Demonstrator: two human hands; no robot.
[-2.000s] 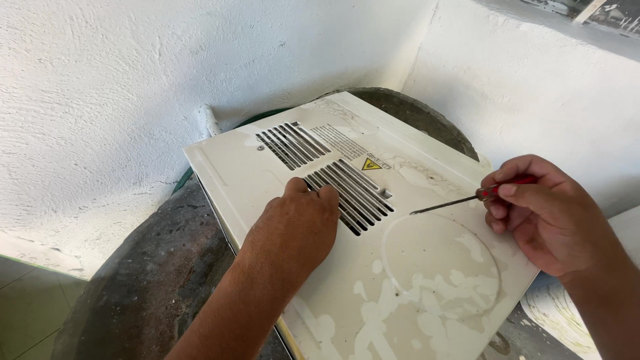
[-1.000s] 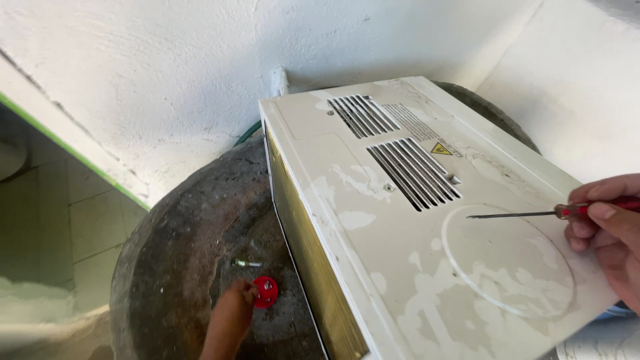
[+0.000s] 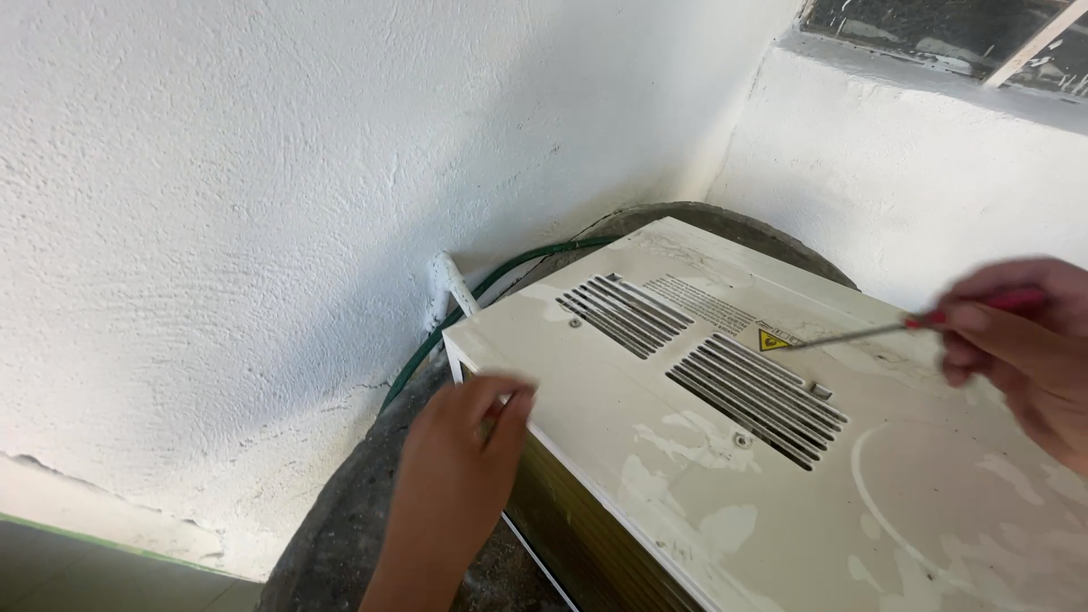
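Note:
A white metal appliance casing (image 3: 595, 382) with two slotted vents (image 3: 752, 399), a yellow warning sticker (image 3: 772, 340) and stained patches lies tilted across a dark round surface. My right hand (image 3: 1020, 348), blurred, holds a screwdriver (image 3: 858, 336) by its red handle over the casing, its shaft pointing left towards the sticker. My left hand (image 3: 467, 459) is at the casing's left edge, thumb and forefinger brought together; whether something small is between them cannot be seen. Screws (image 3: 743, 440) sit near the vents.
The dark round stone-like surface (image 3: 340, 518) shows below and behind the casing. A green hose (image 3: 544, 252) and a white pipe (image 3: 455, 285) run between it and the rough white wall (image 3: 255, 212). A window (image 3: 918, 34) is at the upper right.
My left hand has risen from the red round dish on the dark surface to the casing's edge. The screwdriver tip has moved from the round outline towards the warning sticker. The view has shifted.

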